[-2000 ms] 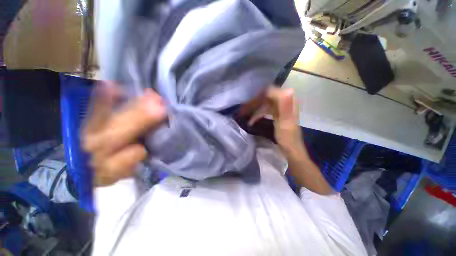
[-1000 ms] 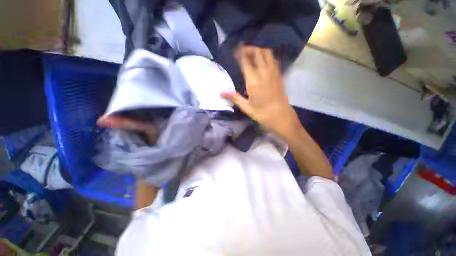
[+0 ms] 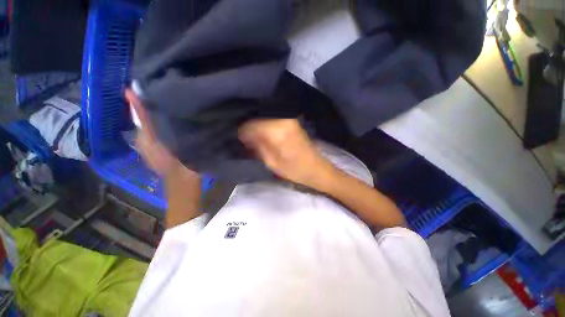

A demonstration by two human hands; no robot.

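Note:
A dark navy-charcoal garment (image 3: pixel 210 80) fills the upper middle of the view, bunched over the lap and table edge. My left hand (image 3: pixel 148 133) is at its left side, fingers partly hidden behind the cloth and thumb at its edge. My right hand (image 3: pixel 279 145) is at the garment's lower middle, its fingertips hidden in the folds. A loose dark part of the garment (image 3: pixel 384 80) hangs over the table edge on the right. The snips (image 3: pixel 509 59) lie on the machine table.
The white table edge (image 3: pixel 458 139) runs down the right, with a black flat pad (image 3: pixel 540 102) beyond it. A blue crate (image 3: pixel 96 93) stands at left, another blue crate (image 3: pixel 446 213) below the table. Yellow-green cloth (image 3: pixel 74 272) lies lower left.
The grey and white cloth surfaces have given way to the dark side of the garment. My right hand has moved down from lying open into the cloth folds. The view has shifted left.

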